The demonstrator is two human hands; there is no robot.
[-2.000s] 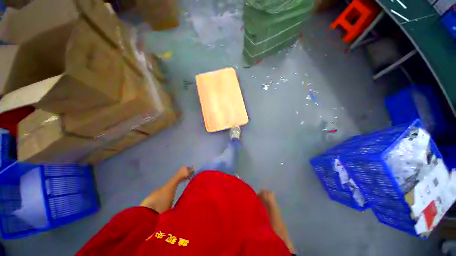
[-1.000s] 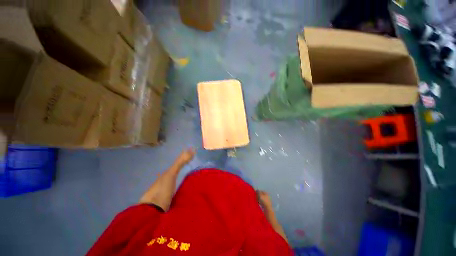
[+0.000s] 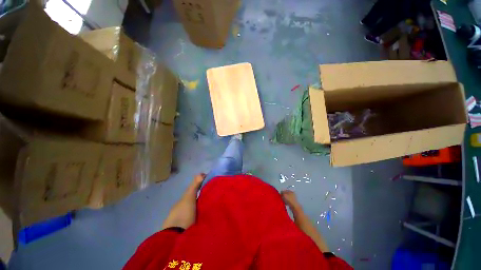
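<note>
A pale wood-coloured board point(image 3: 236, 99), a rounded rectangle, shows in front of my shoe; whether it touches the floor I cannot tell. My left hand point(image 3: 199, 180) hangs low at my left side, small and blurred, behind the board and apart from it. My right hand point(image 3: 287, 196) hangs at my right side, partly hidden by my red shirt. I see nothing held, but the fingers are unclear. An open carton point(image 3: 390, 75) stands at the right over green sacking point(image 3: 303, 129), with clear items inside at its left end.
Stacked cartons point(image 3: 124, 169) with clear film stand at the left, a blue crate point(image 3: 46, 228) below. Another carton point(image 3: 207, 23) stands ahead. A person's legs point(image 3: 381, 16) show at the upper right. A green bench point(image 3: 471, 179) and an orange stool point(image 3: 432, 157) are at the right. Scraps litter the floor.
The view has moved forward and turned. The open carton has come into view at the right, and the right-hand blue crates have left it. The board keeps nearly the same place before me.
</note>
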